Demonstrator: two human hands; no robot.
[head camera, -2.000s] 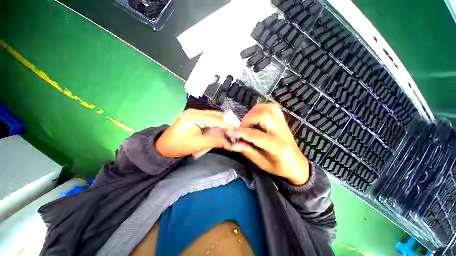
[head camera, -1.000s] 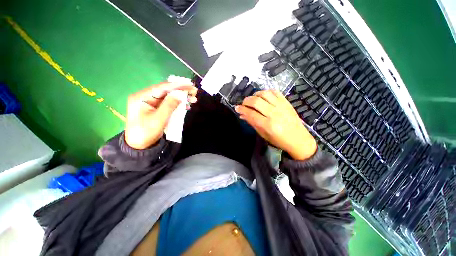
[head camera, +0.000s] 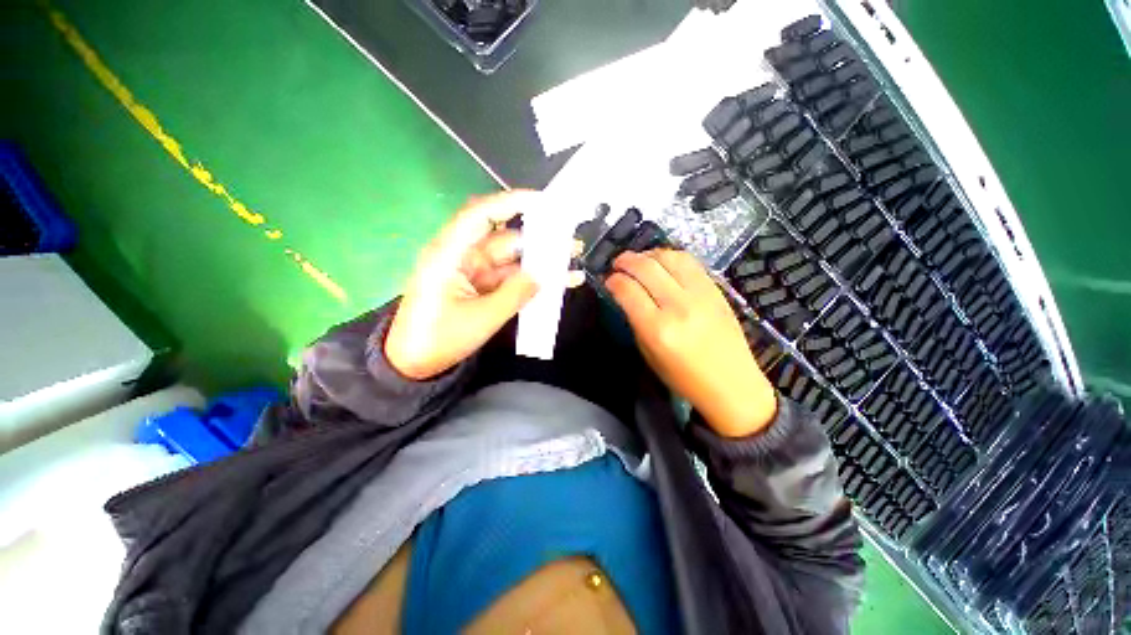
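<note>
My left hand (head camera: 465, 288) holds a narrow white strip (head camera: 541, 292) between its fingers, and the strip hangs down toward my lap. My right hand (head camera: 682, 325) is at the near-left edge of the clear compartment tray (head camera: 794, 325), its fingertips at several small black parts (head camera: 626, 232). The fingertips are partly hidden, and I cannot tell whether they grip a part. Rows of black parts fill the tray's compartments to the right.
White sheets (head camera: 608, 99) lie left of the tray. A second clear tray (head camera: 491, 56) with black parts is at the top. Stacked dark trays (head camera: 1036, 490) are at the right. A white box (head camera: 62, 325) and blue crates (head camera: 205, 428) are at lower left.
Both hands were together at the chest, then parted. My left hand with the strip has since moved right, closer to the tray. My right hand has stayed at the near black parts.
</note>
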